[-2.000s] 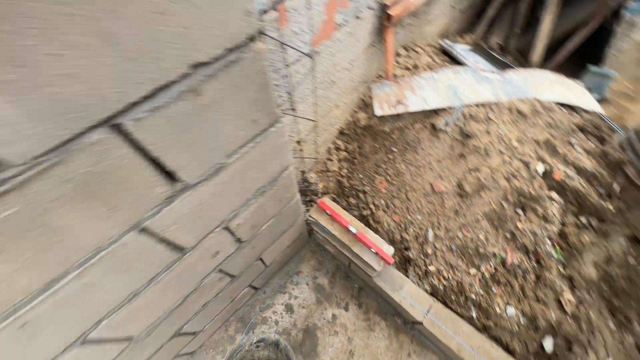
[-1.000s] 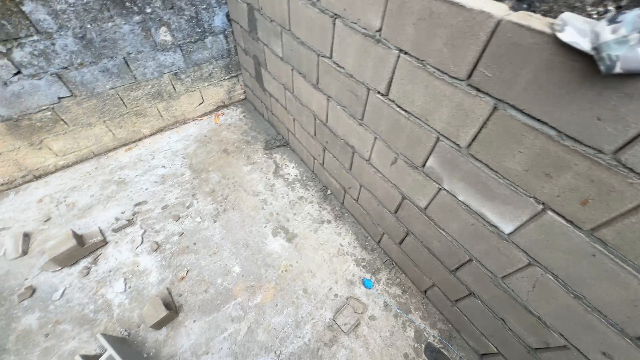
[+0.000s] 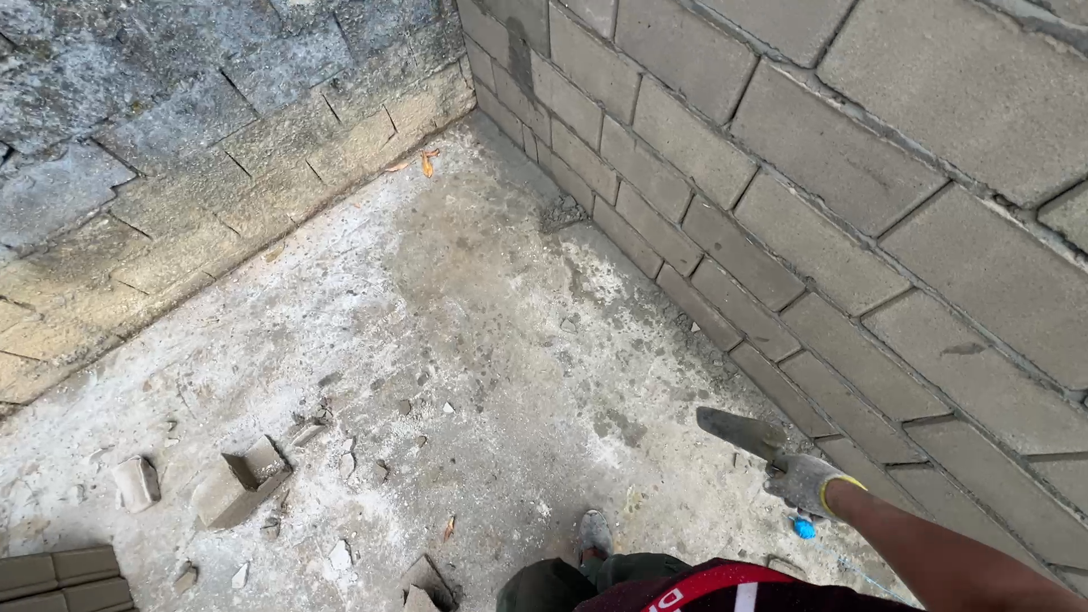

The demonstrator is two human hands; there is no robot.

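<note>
My right hand (image 3: 803, 484), in a grey work glove with a yellow cuff, is closed on a masonry trowel (image 3: 741, 430). The trowel's blade points left, over the concrete floor and close to the foot of the grey block wall (image 3: 841, 170). Mortar fills many of the wall's joints, and some joints stand recessed. A small blue bundle of string (image 3: 803, 528) lies on the floor just below the glove. My left hand is out of view.
An old rough wall (image 3: 187, 170) meets the block wall at a corner, near a small mortar heap (image 3: 563, 212). Broken block pieces (image 3: 242, 483) lie on the floor at the lower left, beside stacked blocks (image 3: 59, 578). My shoe (image 3: 594, 534) is at bottom centre.
The view has swung away from the soil heap and red level seen earliest to the walled corner. My right hand with the trowel has come into view.
</note>
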